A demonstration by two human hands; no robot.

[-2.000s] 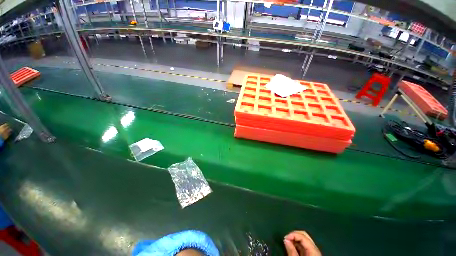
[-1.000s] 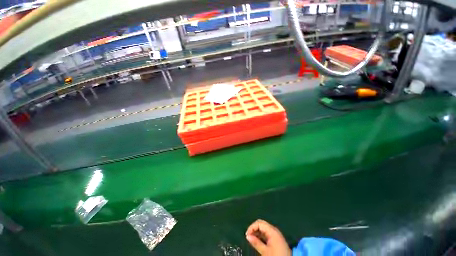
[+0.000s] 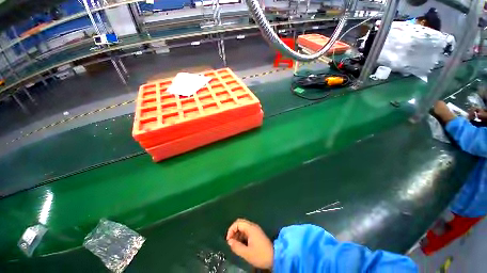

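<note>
My right hand (image 3: 250, 242), in a blue sleeve, is over the dark green bench at the bottom centre, its fingers curled with thumb and index tips close together. Whether it holds a tiny part cannot be told. A loose pile of very small silvery and dark bits (image 3: 213, 261) lies just left of and below it. A clear bag of small silvery pieces (image 3: 114, 244) lies further left at the belt's edge. Slim silvery tweezers or picks (image 3: 324, 208) lie right of my hand. My left hand is not in view.
Stacked orange-red foam trays (image 3: 200, 125) with a white paper sheet (image 3: 187, 83) stand on the bright green belt. A small bag with a white label (image 3: 32, 238) is far left. A black and orange tool (image 3: 334, 81) with cables lies behind. Another person's blue sleeve (image 3: 470, 136) is at the right.
The view has swung to the right, so the trays and bags sit further left in the picture. The person at the right has come into view. My left arm's blue sleeve has left the picture.
</note>
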